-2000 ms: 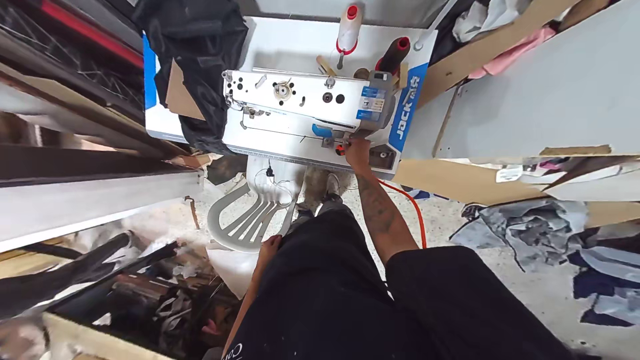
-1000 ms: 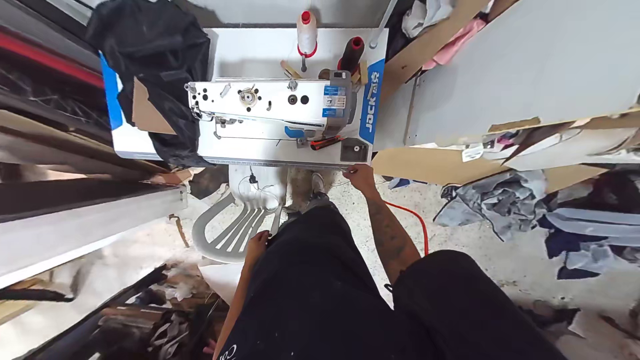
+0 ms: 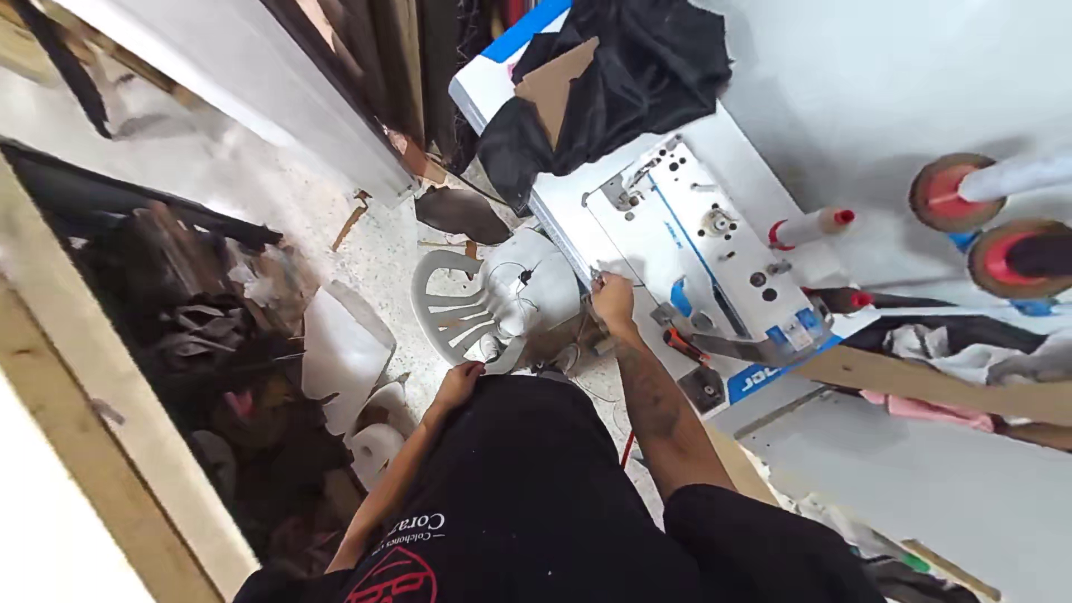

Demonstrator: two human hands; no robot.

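My right hand (image 3: 614,300) is at the front edge of the white sewing table (image 3: 565,224), its fingertips at a small metallic thing; whether they grip it is unclear. Beyond it lies the white Jack industrial sewing machine (image 3: 708,239). An orange-and-black handled tool (image 3: 687,345) rests on the table right of the hand. My left hand (image 3: 461,383) is low beside my body, fingers bent, near the rim of a white plastic chair (image 3: 429,293); what it holds, if anything, cannot be made out. Black fabric (image 3: 641,84) with a brown cardboard piece (image 3: 559,88) covers the table's far left part.
A white thread cone (image 3: 816,228) and a dark one (image 3: 837,299) stand behind the machine. Larger spools (image 3: 950,193) are at the right. A wooden beam (image 3: 92,419) and piled scraps (image 3: 243,394) lie left. A red hose (image 3: 628,448) runs near my right forearm.
My right hand has moved left along the table's front edge, away from the machine's right end where it was two seconds ago. My left hand stays low by the chair. The view has turned strongly.
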